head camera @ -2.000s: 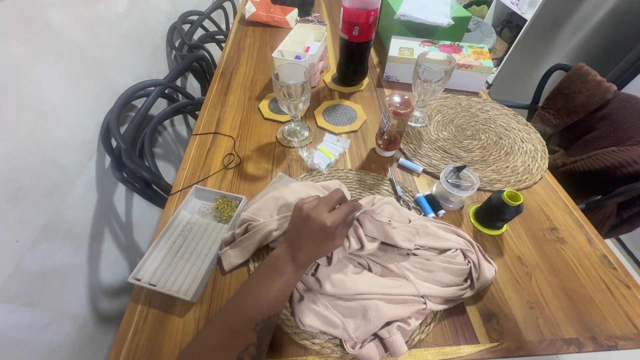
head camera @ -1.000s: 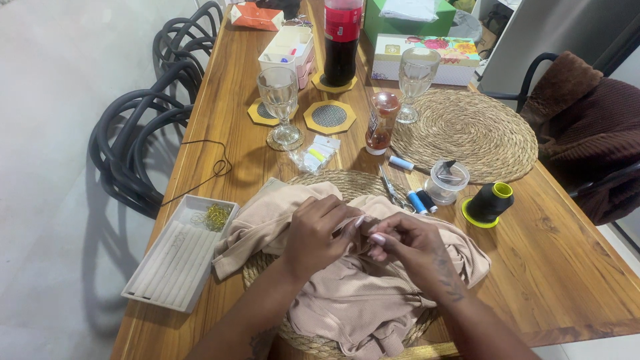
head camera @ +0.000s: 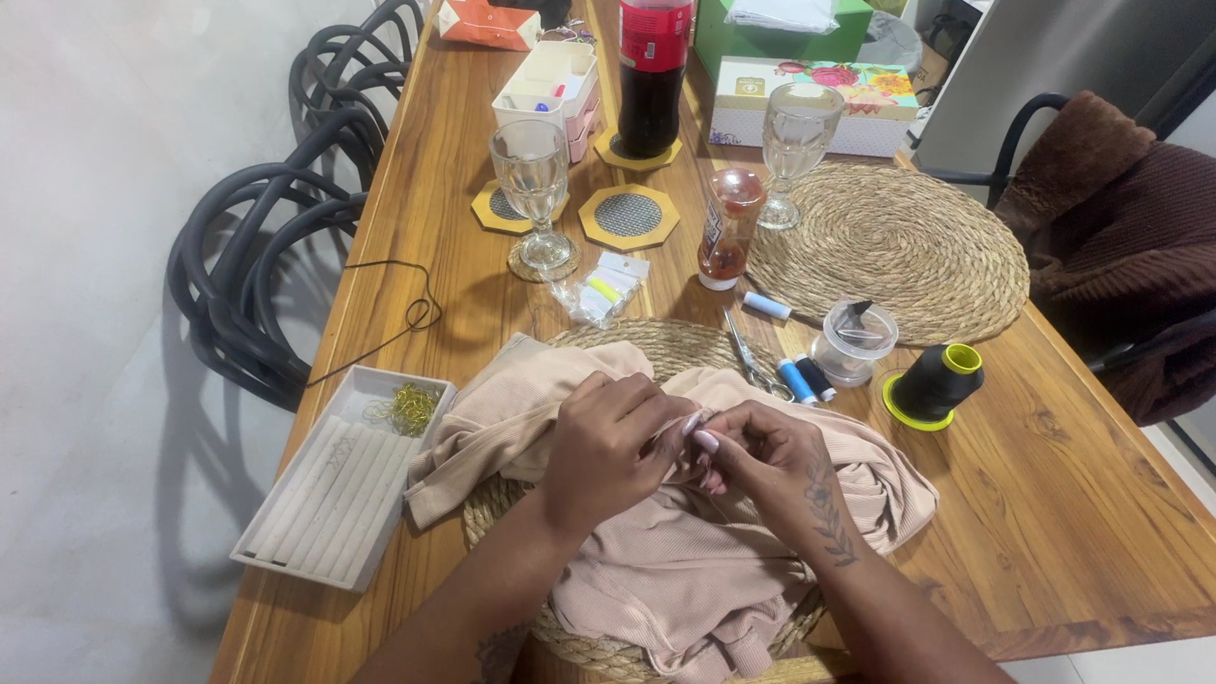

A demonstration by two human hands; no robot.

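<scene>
A beige ribbed knit garment (head camera: pixel 684 560) lies bunched on a round woven placemat (head camera: pixel 665 342). My left hand (head camera: pixel 617 442) pinches a fold of it between thumb and fingers. Touching it at the fingertips, my right hand (head camera: pixel 769 465) is closed on the same part of the cloth. Whether a needle or thread is between the fingers is too small to tell. Beyond the hands are scissors (head camera: pixel 750 361), a blue thread spool (head camera: pixel 796 380), a dark thread spool (head camera: pixel 815 377) and a clear round container (head camera: pixel 853 347). A black thread cone (head camera: pixel 936 385) stands at the right.
A grey tray (head camera: pixel 323 503) with gold-coloured pieces lies left. Farther back stand two glass goblets (head camera: pixel 532 176), a small bottle (head camera: pixel 730 233), a cola bottle (head camera: pixel 653 85) and a floral box (head camera: pixel 817 109). Another woven placemat (head camera: pixel 893 247) is at the right; black chairs (head camera: pixel 247 275) flank the table.
Two seconds ago only my left hand was in view on the garment. My right hand has come in from the right and meets it at the cloth.
</scene>
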